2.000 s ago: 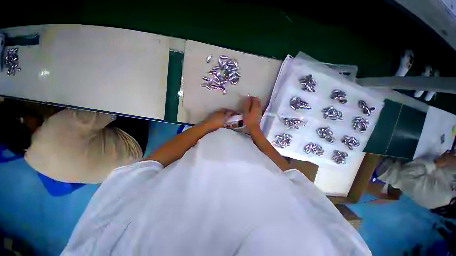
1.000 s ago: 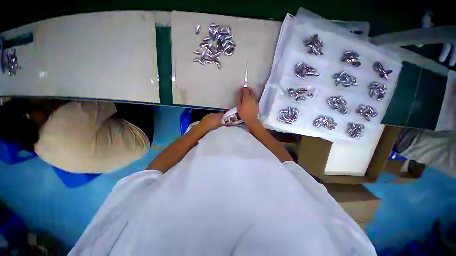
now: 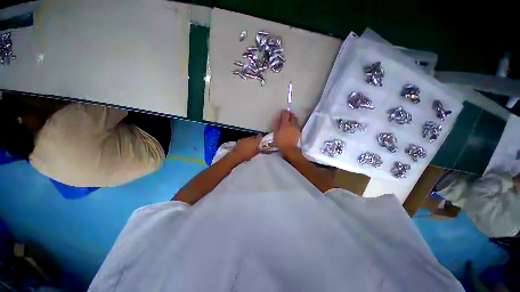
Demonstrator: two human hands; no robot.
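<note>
My left hand (image 3: 246, 147) holds a small white device (image 3: 267, 142) at the front edge of the beige board (image 3: 234, 102). My right hand (image 3: 287, 131) is beside it, partly over the device, with a thin white pen-like tool (image 3: 289, 96) sticking up from its fingers. Most of the device is hidden by my hands. A loose pile of shiny plated parts (image 3: 263, 55) lies on the upper part of the board.
White layered sheets (image 3: 349, 155) at the right hold several heaps of plated parts (image 3: 399, 115). Another board (image 3: 114, 63) is at the left, with a seated person (image 3: 97, 148) below it. An open carton (image 3: 423, 191) and another person (image 3: 484, 199) are at lower right.
The pen-like tool now stands out upright from my right hand, unlike two seconds ago. My hands stay together around the device. The camera view has shifted and tilted slightly.
</note>
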